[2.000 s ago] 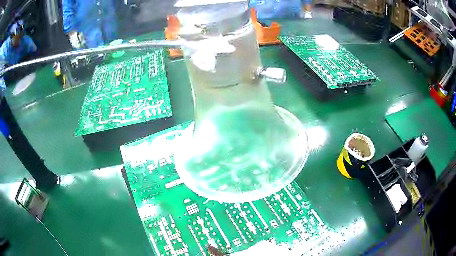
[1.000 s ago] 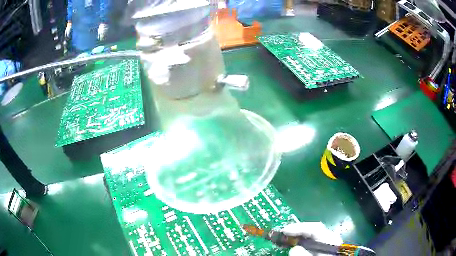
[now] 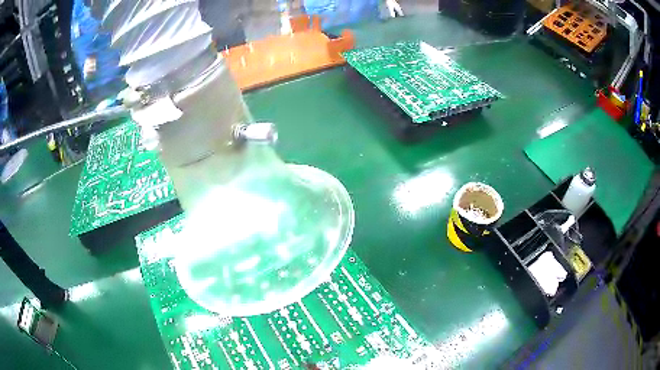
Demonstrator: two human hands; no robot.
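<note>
The nearest green circuit board (image 3: 289, 340) lies in front of me, cut off by the bottom edge. The clear fume hood (image 3: 268, 242) covers its upper part, with strong glare. At the bottom edge, a small brownish tip shows over the board, perhaps the soldering iron (image 3: 312, 366). Beside it a bright white patch may be my gloved right hand (image 3: 391, 363); it is cut off and washed out, so its grip cannot be told. My left hand is not in view.
Other boards stand at the left (image 3: 123, 181) and back right (image 3: 423, 83). A striped tub (image 3: 477, 206) stands beside a black divided tray (image 3: 517, 235) with a white bottle (image 3: 579, 189). An orange carrier (image 3: 282, 61) is at the back. A small framed stand (image 3: 37, 324) is at left. People in blue stand opposite.
One second ago my white-gloved right hand held the soldering iron over the board; now both have dropped almost out of the picture. The hood has shifted left in view.
</note>
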